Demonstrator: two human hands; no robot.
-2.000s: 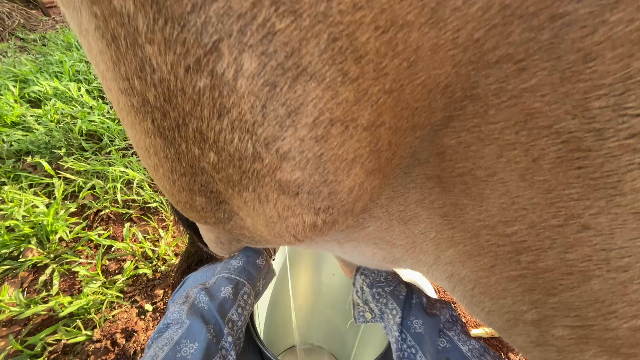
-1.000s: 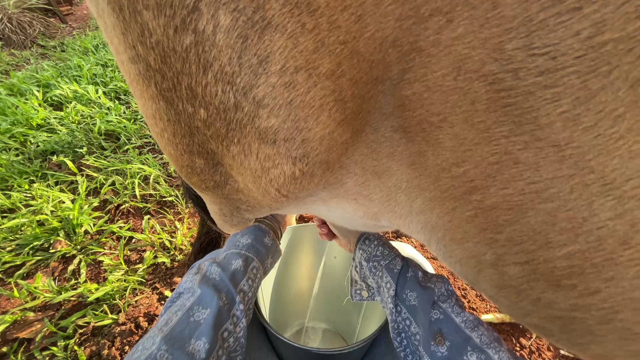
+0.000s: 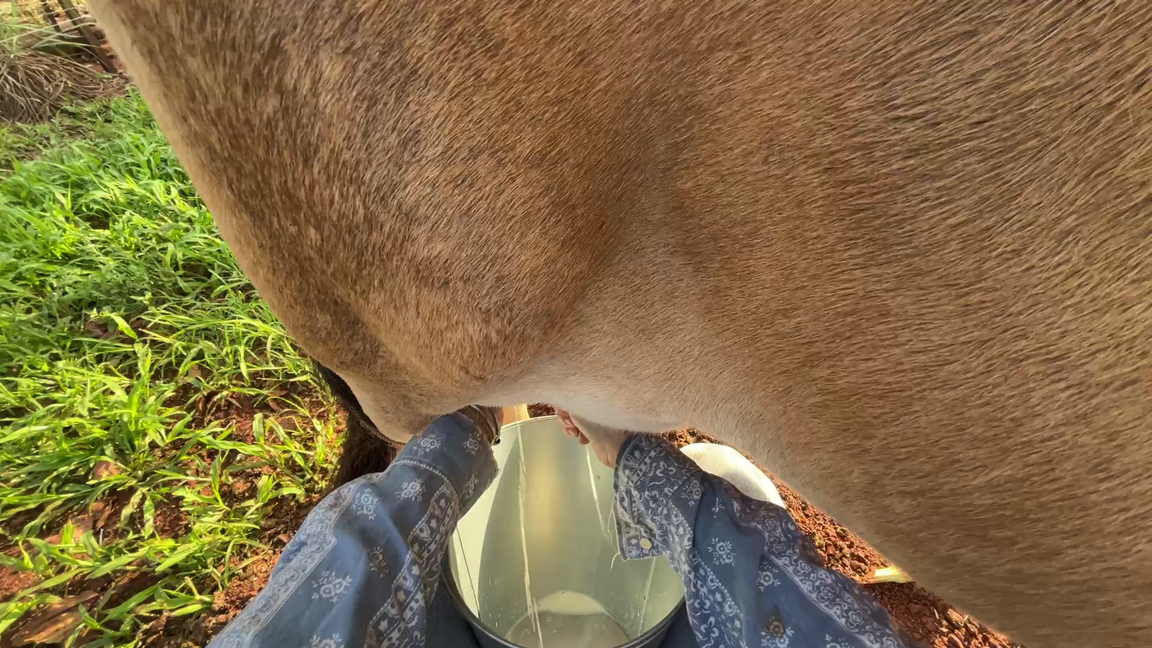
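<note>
The flank and belly of a tan, short-haired cow [image 3: 630,225] fill most of the view. Under the belly, at the udder, are both my hands, in patterned blue sleeves. Only a sliver of my left hand [image 3: 514,414] shows past the cuff; its fingers are hidden. My right hand [image 3: 589,436] has curled fingers partly visible, but what they grip is hidden by the belly. Thin white streams of milk run down into a metal bucket [image 3: 549,513] below, which stands between my legs. A little whitish liquid [image 3: 571,621] lies at its bottom.
Green grass [image 3: 117,297] grows at the left over reddish soil [image 3: 297,504]. A white rounded object [image 3: 733,472] lies behind my right sleeve. A pale yellowish piece [image 3: 889,574] rests on the soil at the right. Dry grass [image 3: 36,72] stands at the far upper left.
My right hand's fingers, hidden two seconds ago, show under the belly since the frame of one second ago. More of the bucket's inside is visible than two seconds ago, as the view has shifted.
</note>
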